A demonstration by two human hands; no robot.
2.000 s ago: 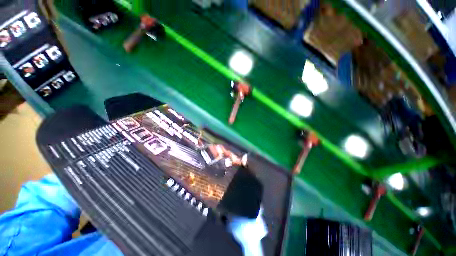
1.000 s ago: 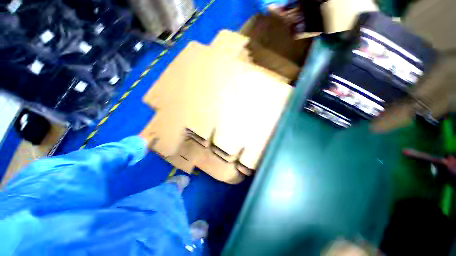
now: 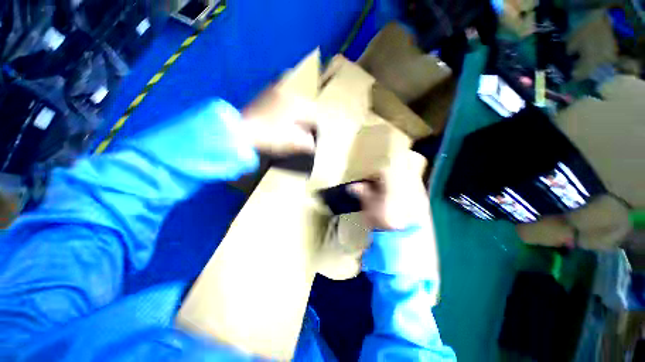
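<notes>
A tan carton blank, partly folded, is held in front of me over the blue floor, left of the bench. My left hand, blurred, grips its upper left part. My right hand holds its right part, near a raised tan flap. Small black areas show beside the fingers of both hands. The fingertips are partly hidden and blurred. More tan sheets lie beneath and beside the blank; their layers cannot be told apart.
The green bench runs along my right, with black printed cartons and a small white box on it. Another person's hand is beside the cartons. An open brown box stands ahead. Black wrapped goods lie left.
My view has swung from the line to the tan blanks. Both hands are now on a blank, which has been raised and partly folded. Another person's hand is at the black cartons.
</notes>
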